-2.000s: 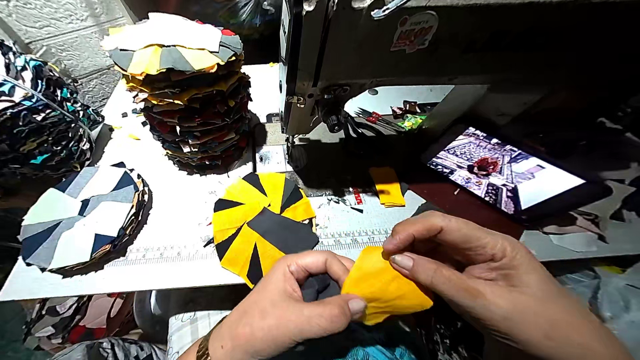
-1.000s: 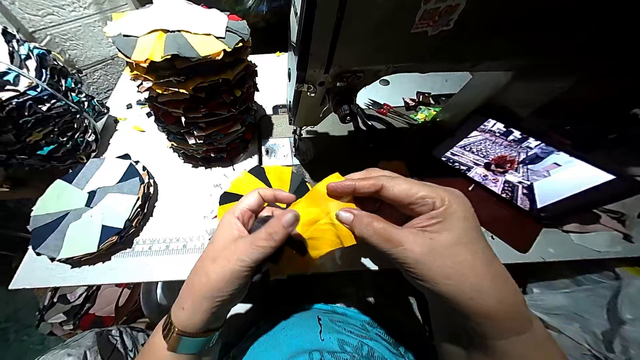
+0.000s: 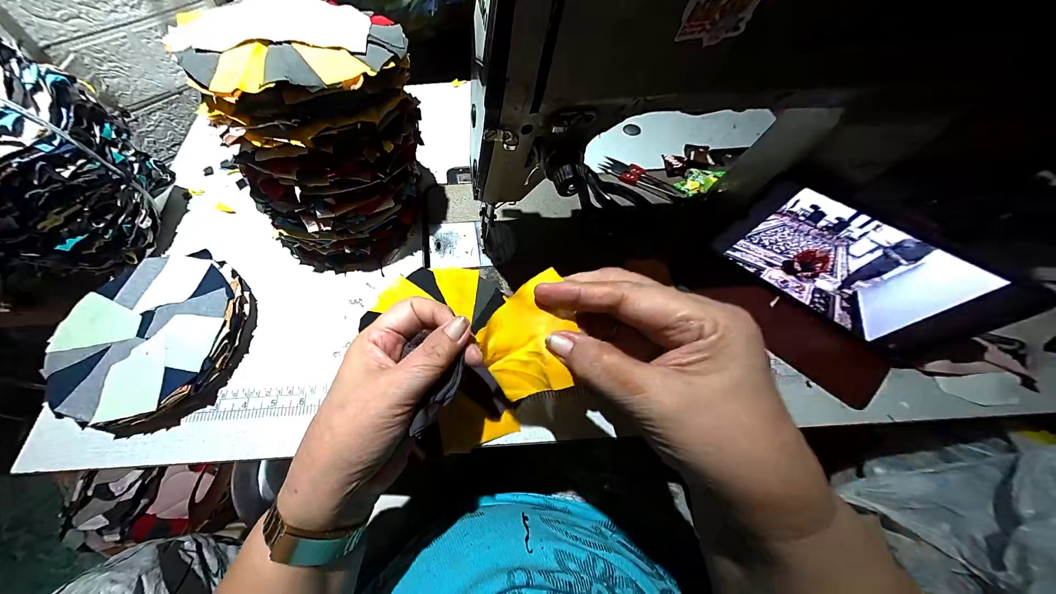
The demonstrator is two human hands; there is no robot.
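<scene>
My left hand (image 3: 404,363) pinches dark grey fabric (image 3: 437,396) and the left side of a yellow fabric piece (image 3: 528,346). Close to that piece's right side is my right hand (image 3: 660,338), thumb and index finger apart; whether its other fingers hold anything cannot be told. Beneath the hands lies a round patchwork of yellow and dark grey wedges (image 3: 412,289), partly hidden. The needle area of a sewing machine (image 3: 487,219) is just beyond it.
A tall stack of fabric rounds (image 3: 330,165) stands behind, a smaller grey and pale green stack (image 3: 140,338) at left, and a tied bundle (image 3: 66,165) farther left. A lit tablet or phone (image 3: 866,264) lies at right. Small snips (image 3: 635,175) are behind the machine's needle area.
Both hands have moved up from the table's front edge with the yellow fabric, now over the patchwork round. The right thumb and index finger, earlier on the fabric, are now apart.
</scene>
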